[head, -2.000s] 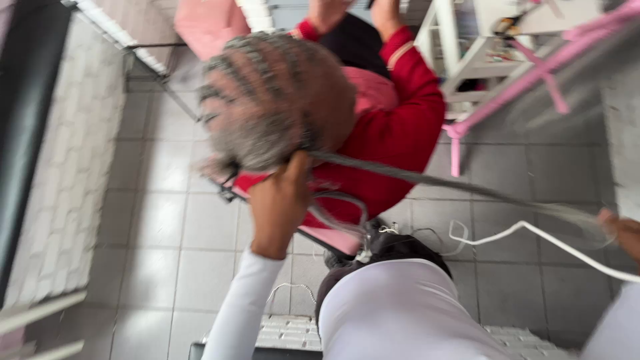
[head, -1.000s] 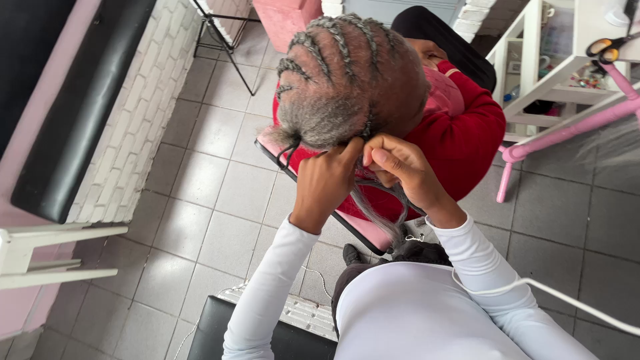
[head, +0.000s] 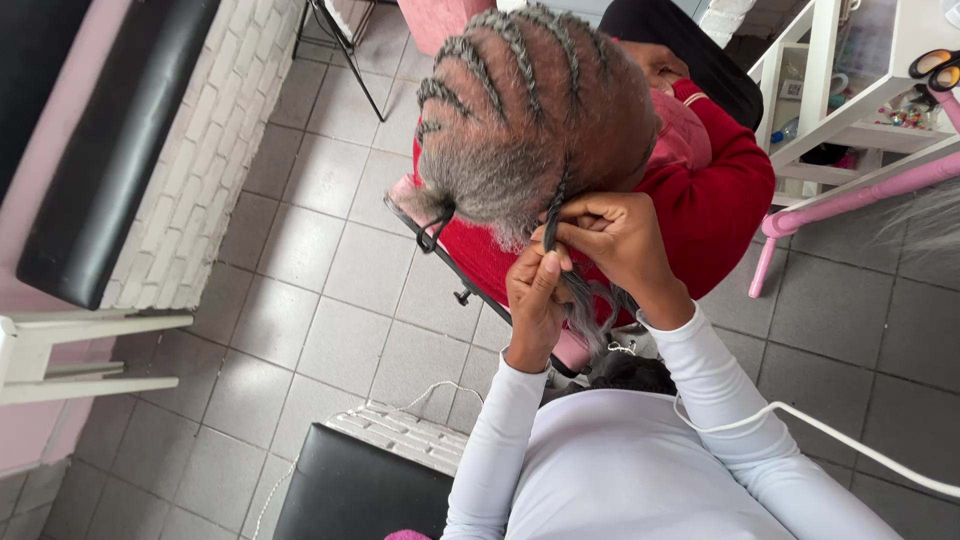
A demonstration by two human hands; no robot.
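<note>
A person in a red sweater [head: 724,187] sits in front of me, with several grey cornrow braids [head: 517,56] across the head. Loose grey hair [head: 487,180] at the back is gathered by a black hair tie [head: 431,232]. Beside the ear, my left hand [head: 536,292] pinches a dark braid [head: 555,214] from below. My right hand [head: 619,240] grips the same braid from the right, its fingertips just above those of the left. Long grey strands [head: 589,304] hang beneath both hands, over the pink chair's edge.
A black padded bench [head: 360,487] is at lower left, a white plastic stool [head: 45,352] at far left. At right stand a white shelf unit [head: 862,105], black-and-orange scissors [head: 937,67] and a pink stand [head: 862,191]. A white cable [head: 840,439] crosses my right sleeve.
My right hand, far out to the right two seconds ago near a long stretched strand, has come in beside my left hand at the braid. Since one second ago, both hands have stayed close together there.
</note>
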